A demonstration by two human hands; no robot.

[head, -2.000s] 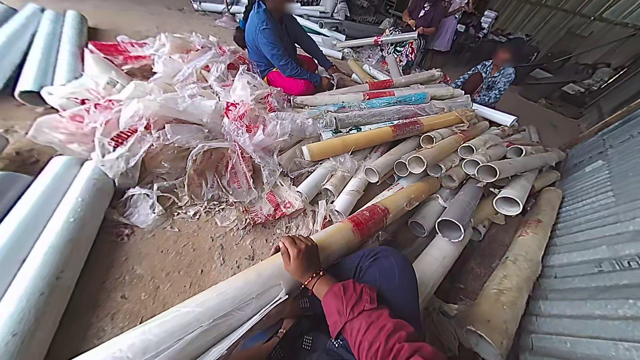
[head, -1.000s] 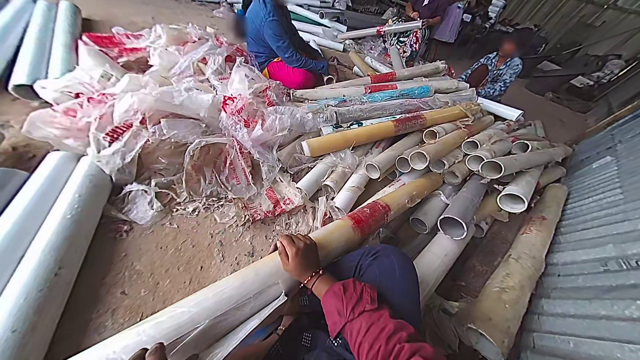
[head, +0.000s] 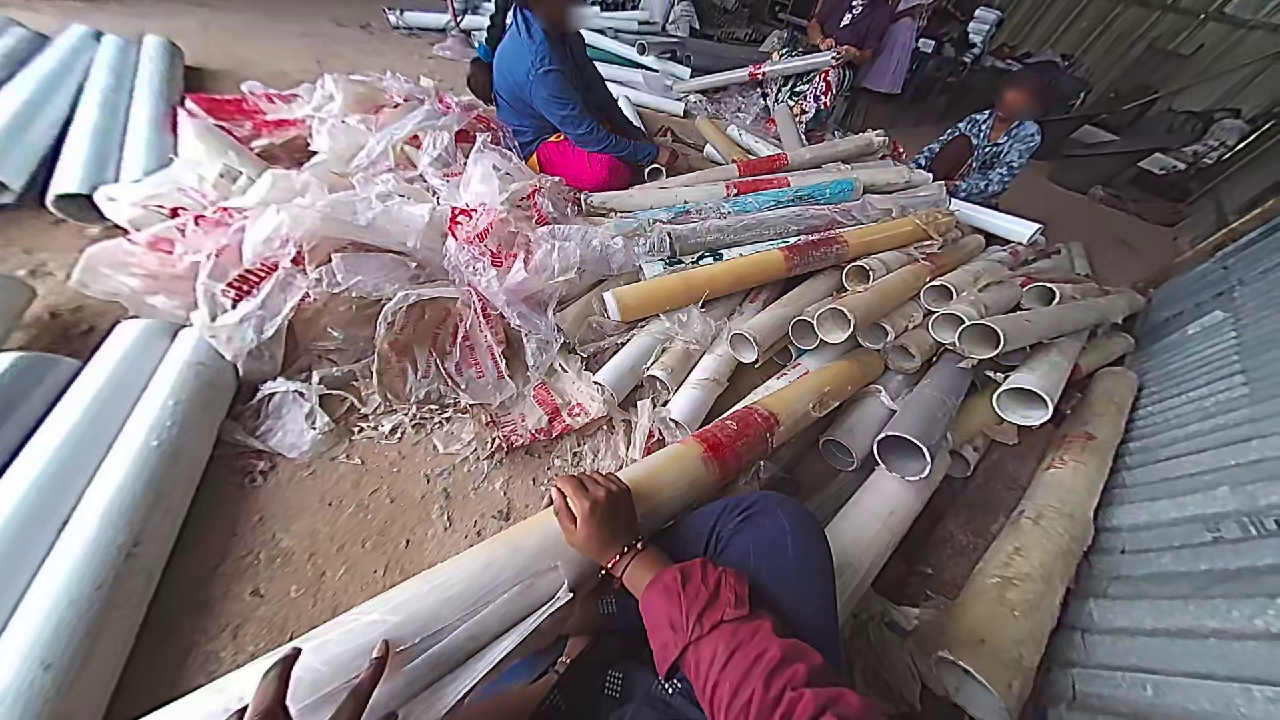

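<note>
A long pipe (head: 480,560) runs from the bottom left toward the pile, tan at its far part with a red printed band, whitish nearer me. A loose whitish strip of wrapping (head: 500,640) hangs off its near side. My right hand (head: 597,515), below a red sleeve and with a beaded bracelet on the wrist, lies over the top of this pipe, fingers curled on it. My left hand (head: 320,690) shows only as spread fingers at the bottom edge, against the whitish part of the pipe; its palm is out of view.
Crumpled plastic wrapping (head: 340,230) with red print lies beyond the pipe. Many pipes (head: 920,430) are piled at the right beside a corrugated metal sheet (head: 1180,520). White pipes (head: 110,520) lie at the left. A person in blue (head: 560,90) and others sit farther back.
My left hand has come farther into view at the bottom edge, its fingers now spread on the pipe. My right hand stays on the pipe.
</note>
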